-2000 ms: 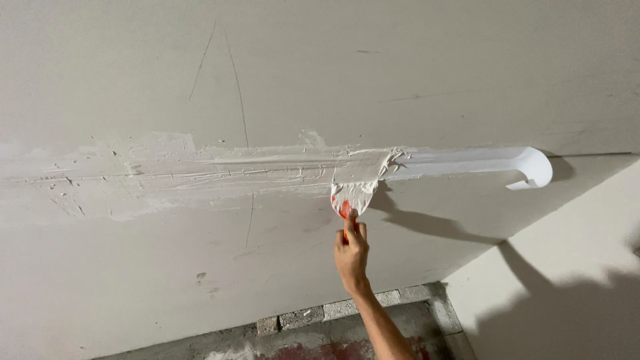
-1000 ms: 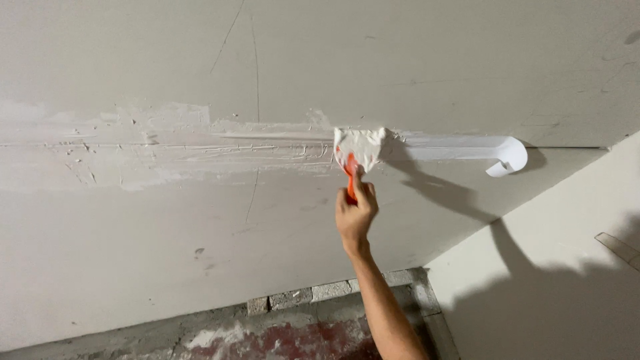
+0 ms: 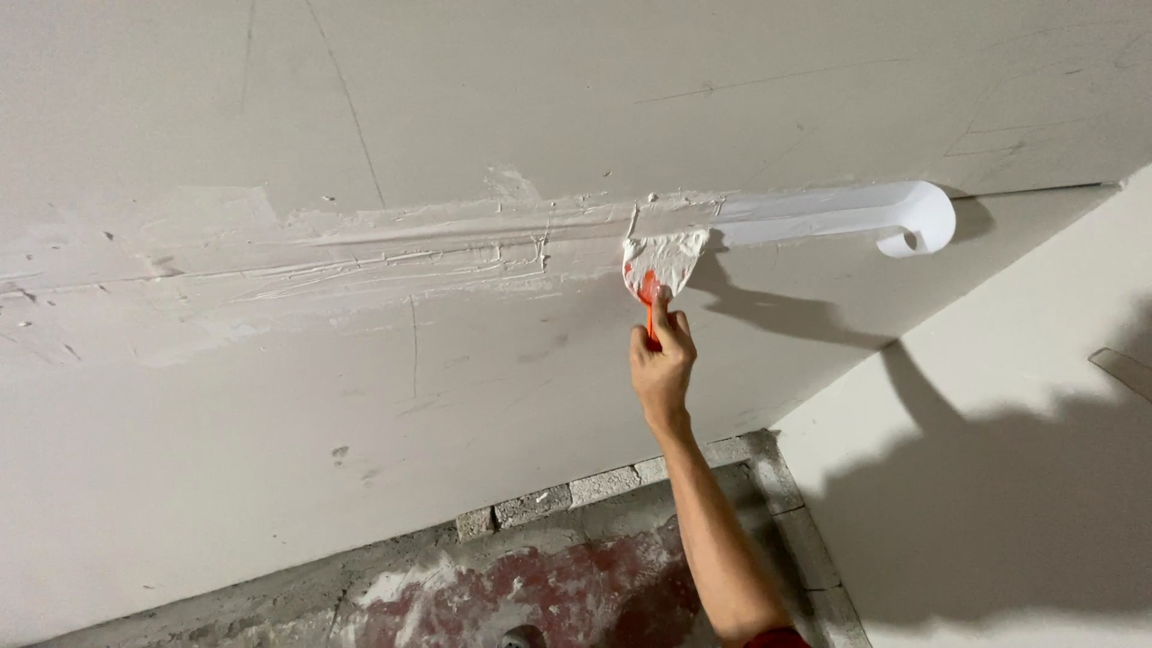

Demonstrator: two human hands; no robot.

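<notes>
One hand (image 3: 664, 360), which looks like my right, grips the orange handle of a putty knife (image 3: 666, 261). Its blade is coated in white joint compound, and the blade's edge lies at the seam on the drywall ceiling panel (image 3: 504, 396). White paper joint tape (image 3: 810, 211) runs to the right of the blade and ends in a curl that hangs from the panel. Left of the blade, a wet, ridged band of joint compound (image 3: 405, 247) covers the seam. My left hand is out of the picture.
A pale wall (image 3: 1035, 333) meets the panel at the right and bears the shadow of an arm. Rough concrete blocks (image 3: 603, 486) edge the panel below, beside a patchy red and grey surface (image 3: 540, 585). Pencil lines mark the panel.
Since a second ago the putty knife has moved from the seam line to its lower side. Compound ridges now show on the band around the blade's former place.
</notes>
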